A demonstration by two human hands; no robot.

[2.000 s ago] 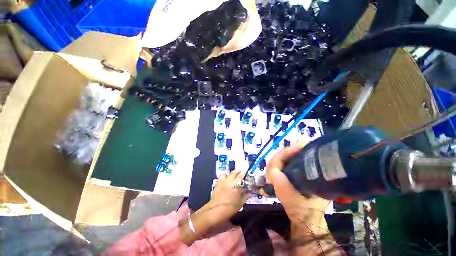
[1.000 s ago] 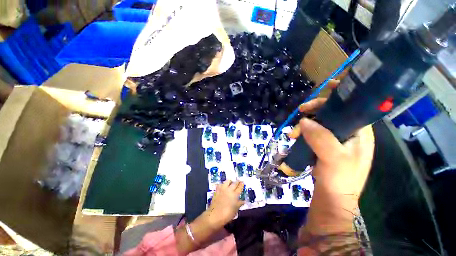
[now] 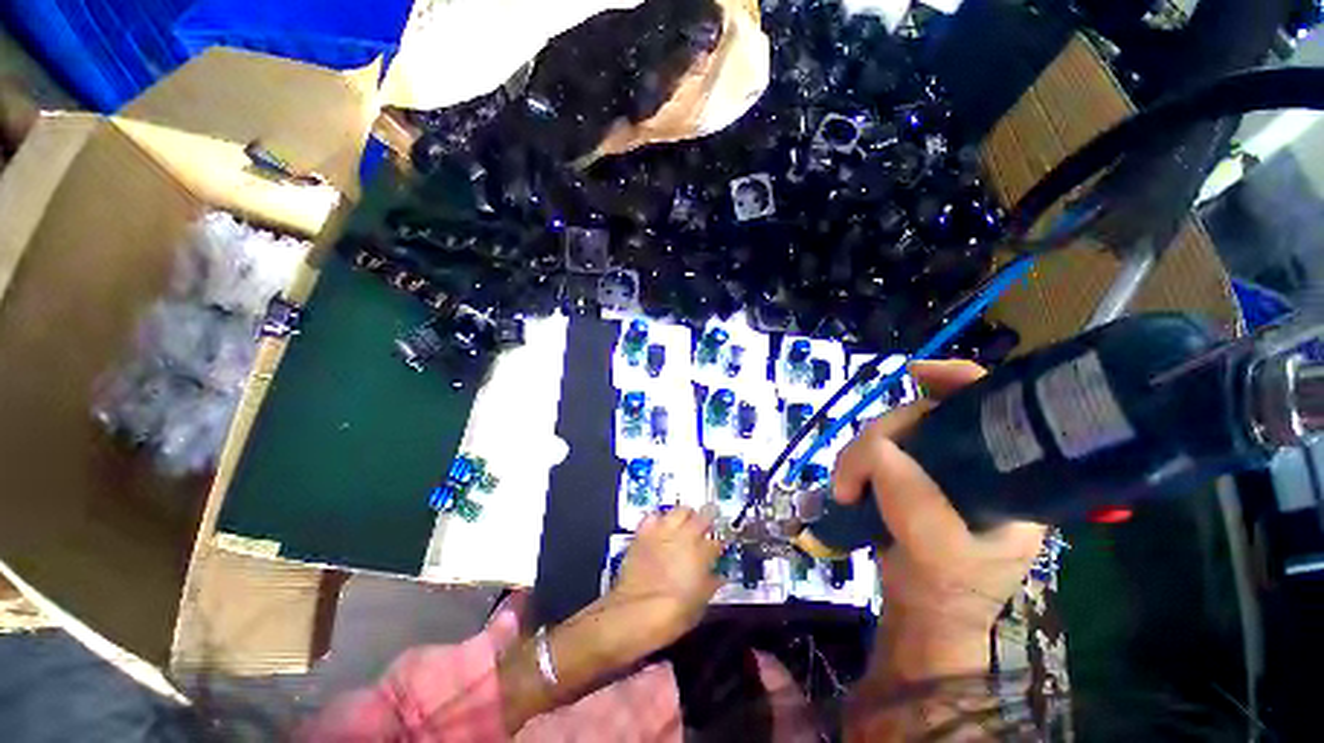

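Note:
My right hand (image 3: 937, 501) is closed around the dark blue-green electric screwdriver (image 3: 1104, 421), which lies tilted with its metal nose (image 3: 777, 515) pointing left over the grid. The nose is over the lower rows of white plastic housings (image 3: 640, 417), which hold green boards with blue components and dark parts. My left hand (image 3: 671, 563) is at the left of the nose, its fingertips at or against the nose tip; whether they pinch it is unclear. The hands and tool hide part of the lower rows.
A heap of black moulded parts (image 3: 857, 218) lies behind the grid, with an open white sack (image 3: 487, 58) on it. Small circuit boards (image 3: 462, 486) lie on the white sheet (image 3: 508, 436) at left. An open cardboard box (image 3: 109, 363) holds clear pieces. A blue air hose (image 3: 929, 341) runs to the nose.
Since one second ago, the screwdriver has swung from a steep tilt to nearly level, its nose by my left fingertips. The camera view has shifted, and my left hand has moved slightly up in the picture.

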